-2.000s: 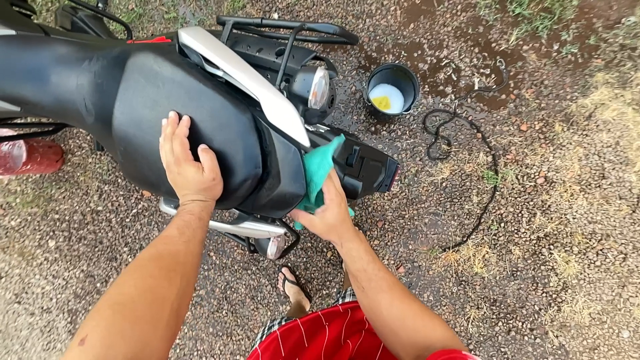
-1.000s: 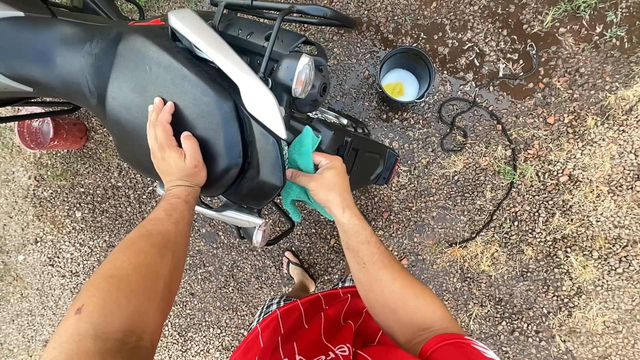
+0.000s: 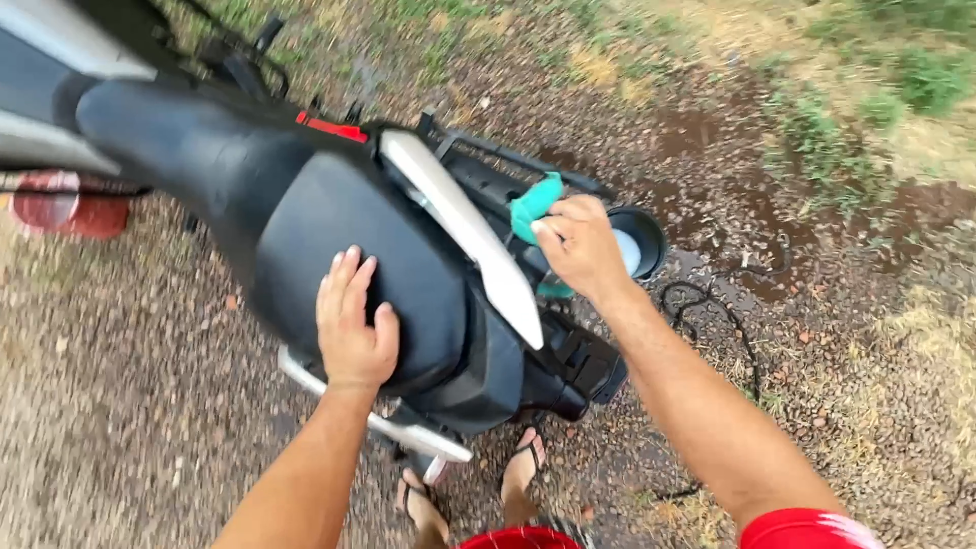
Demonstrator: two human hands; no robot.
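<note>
My left hand rests flat on the rear part of the black motorcycle seat, fingers a little apart. A teal cloth is gripped in my right hand, over the far side of the motorcycle's tail, beyond the silver grab rail. Part of the cloth hangs below that hand. The hand and forearm partly cover a black bucket with whitish liquid in it.
A red bucket stands on the gravel at the left. Black cord lies curled right of the motorcycle, near wet, muddy ground. My sandaled feet are beside the tail. A second silver rail juts out on the near side.
My right hand has moved with the cloth from the seat's rear end to the far side of the tail. My left hand stays on the seat. The view has turned.
</note>
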